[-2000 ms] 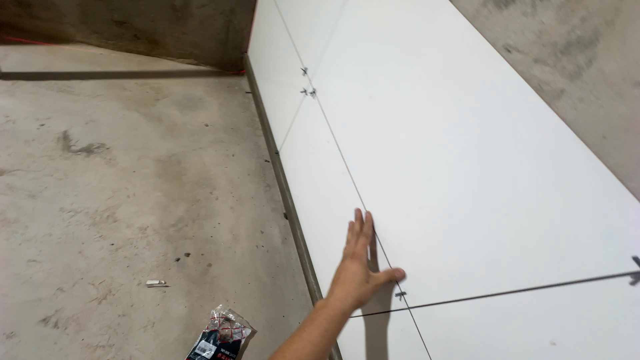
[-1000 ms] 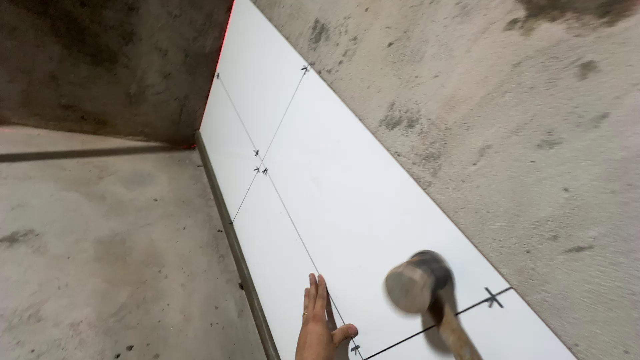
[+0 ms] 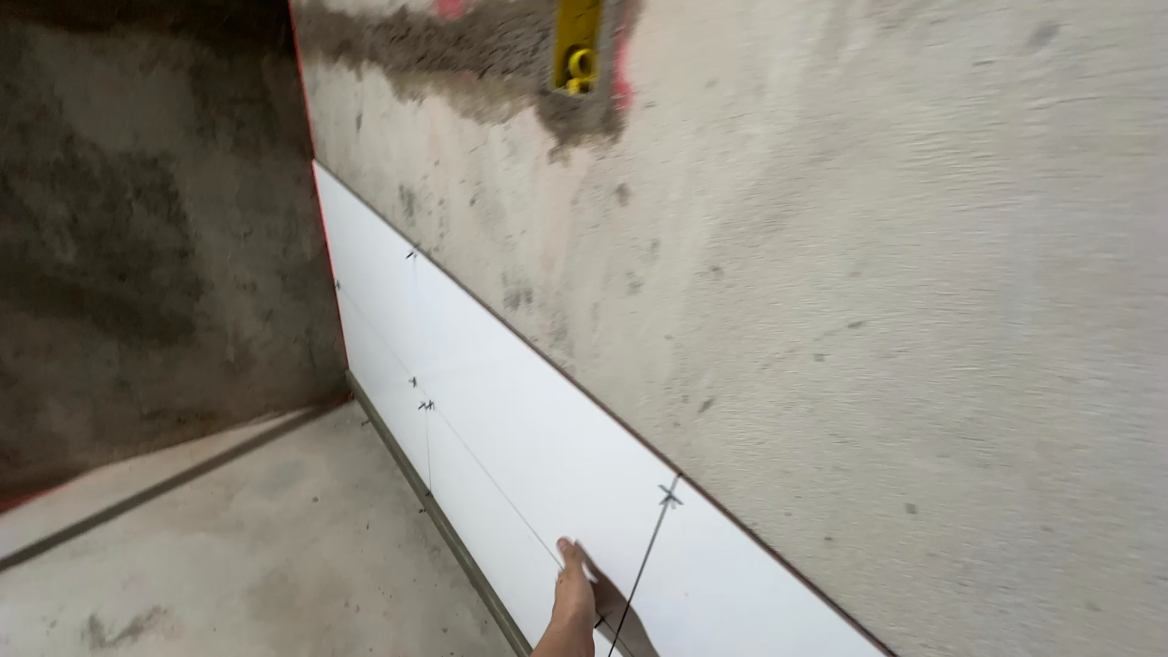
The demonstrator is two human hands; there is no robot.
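My left hand (image 3: pixel 573 602) reaches in from the bottom of the head view and rests against the white wall tiles (image 3: pixel 529 392), beside the long joint between the two rows. Its fingers point up the wall and no object shows in it; part of the hand is hidden by its own angle. Dark tile spacers (image 3: pixel 670 495) stick out of the joint to the upper right, and more spacers (image 3: pixel 426 405) sit at a crossing farther along. My right hand is out of view.
A grey strip (image 3: pixel 447 538) runs along the foot of the tiles beside the concrete floor (image 3: pixel 228 547). Bare plastered wall (image 3: pixel 867 274) rises above them, with a yellow electrical box (image 3: pixel 578 50) set in it. A dark wall (image 3: pixel 164 228) stands at left.
The view has swung up the wall. The mallet seen over the tiles one second ago is out of view. My left hand remains at the tiles.
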